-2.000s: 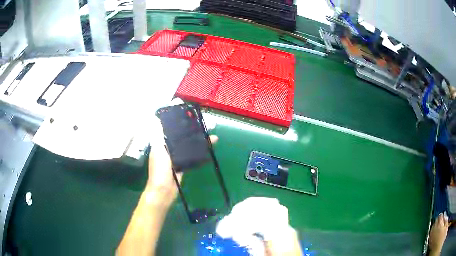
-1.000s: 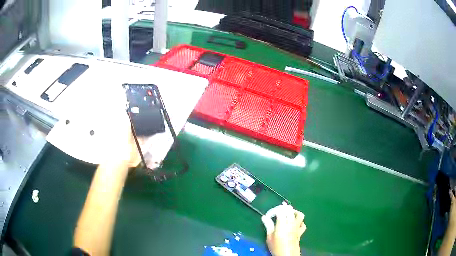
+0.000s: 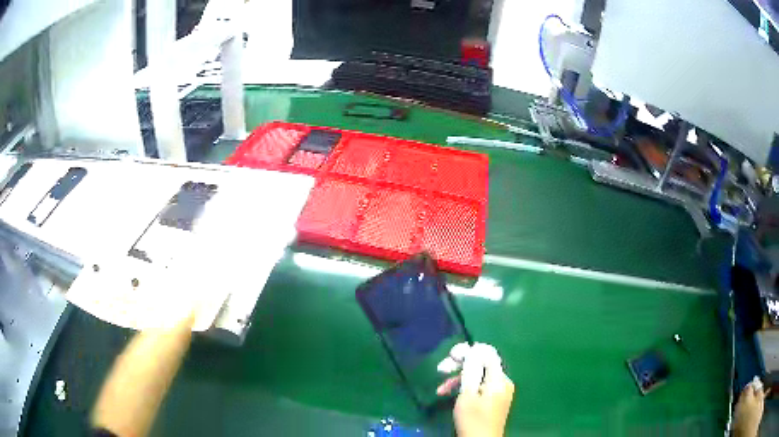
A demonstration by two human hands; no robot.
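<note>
A black phone middle frame (image 3: pixel 418 311) is tilted over the green surface, dark panel at its upper end. My right hand (image 3: pixel 480 375), white tips on its fingers, grips its lower right edge. My left hand (image 3: pixel 190 311) reaches over the near part of the white plate (image 3: pixel 256 201); its fingers are washed out by glare. Another frame (image 3: pixel 188 205) is on or just over the plate beyond that hand; whether the hand touches it cannot be told. A third frame (image 3: pixel 60 195) lies on the plate further left.
A red perforated tray (image 3: pixel 393 201) with a dark piece in one compartment lies ahead. Black stacked trays (image 3: pixel 410 81) stand behind. A small dark square piece (image 3: pixel 647 372) lies right. Blue scraps (image 3: pixel 393 428) are at the near edge. Another person's hand (image 3: pixel 750 405) is far right.
My left hand has moved left and down with its frame, now at the plate. My right hand has lifted the frame from the green surface. A small square piece now shows at right.
</note>
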